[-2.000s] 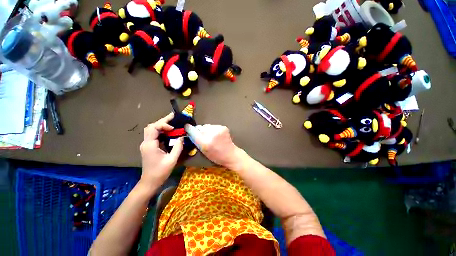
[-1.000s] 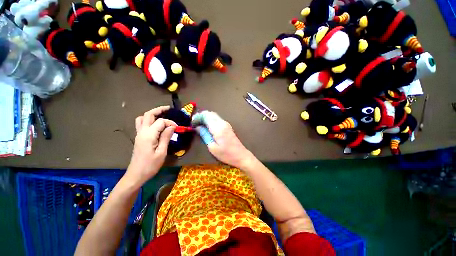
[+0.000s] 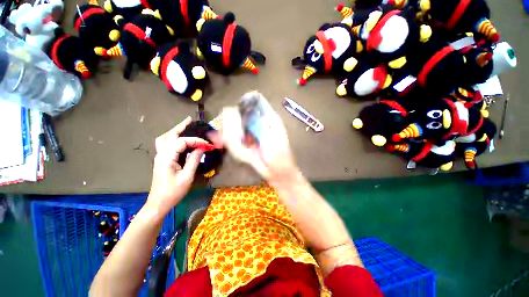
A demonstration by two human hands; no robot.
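A black plush penguin (image 3: 199, 132) with a red neck band (image 3: 203, 145) lies at the table's front edge. My left hand (image 3: 176, 158) holds it from the left, thumb and fingers pinched at the red band. My right hand (image 3: 255, 134) is raised just to the right of the toy and is blurred; pale grey-blue coverings show on its fingers. No needle or thread can be made out. Thread snips (image 3: 303, 115) lie on the table to the right of my right hand.
Scarfed penguins (image 3: 225, 45) lie at the upper left, and more are piled at the right (image 3: 434, 125) beside a thread cone (image 3: 504, 58). A water bottle (image 3: 36, 75), pens (image 3: 52, 138) and papers (image 3: 16, 139) are at the left. Blue crates (image 3: 75, 243) stand below the table.
My right hand has moved up and away from the toy and turned, now blurred. My left hand has kept hold of the penguin. The view has shifted slightly.
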